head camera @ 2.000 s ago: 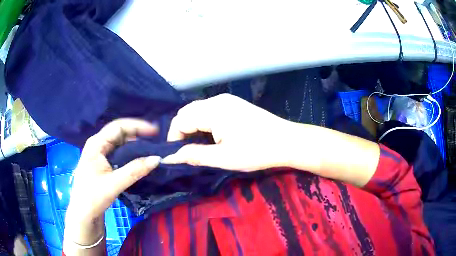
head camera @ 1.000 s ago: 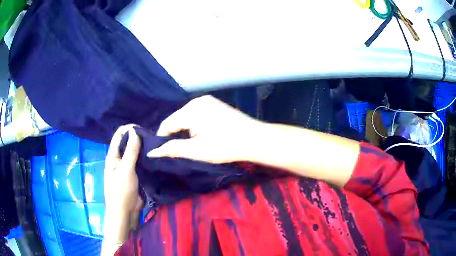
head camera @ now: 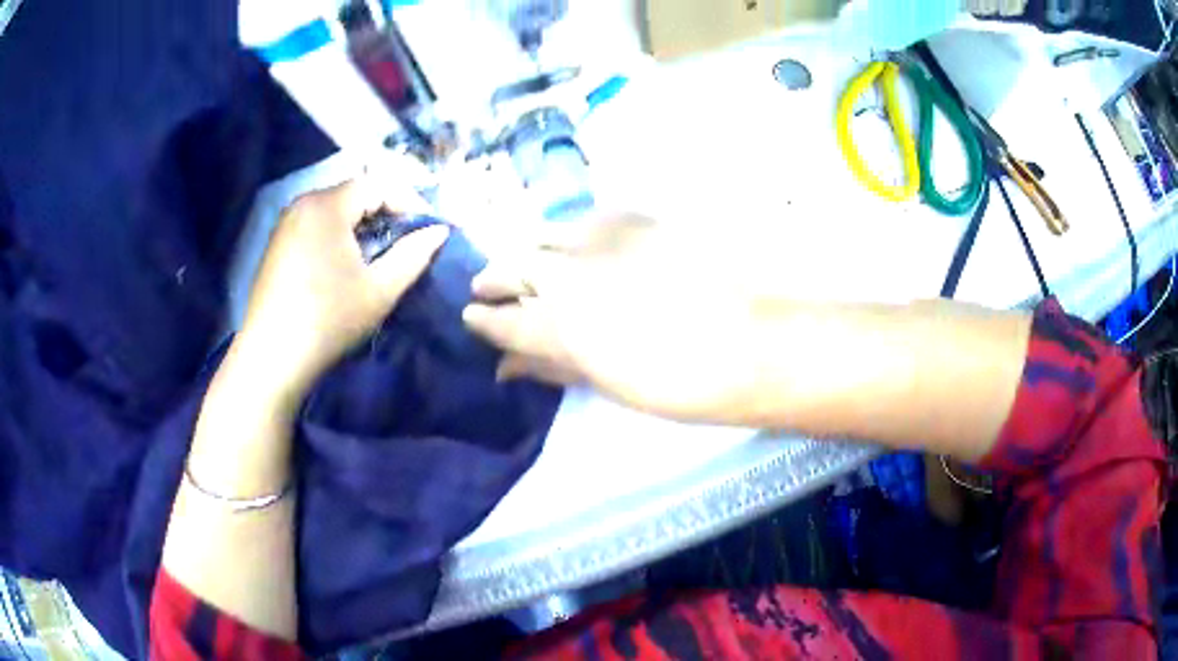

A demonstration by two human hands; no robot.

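The dark navy garment (head camera: 426, 446) lies on the white table under my hands and hangs over its front edge. A large mass of it lies at the left. My left hand (head camera: 330, 278) holds the fabric between thumb and fingers just in front of the needle area of the sewing machine (head camera: 452, 78). My right hand (head camera: 568, 316) is blurred, with its fingertips over the garment's right side; whether it grips the cloth cannot be told. The presser foot and needle are too blurred to make out.
Scissors with yellow and green loops (head camera: 950, 155) lie at the right, beside a slim orange-brown tool (head camera: 1033, 194). Dark cords cross the table edge there. A brown cardboard piece (head camera: 723, 23) is at the top. A measuring tape (head camera: 672, 510) runs along the front edge.
Both hands and the garment have moved from the lap, in front of the table edge, up onto the table by the machine. The view has shifted, bringing the machine head and whole scissors into sight.
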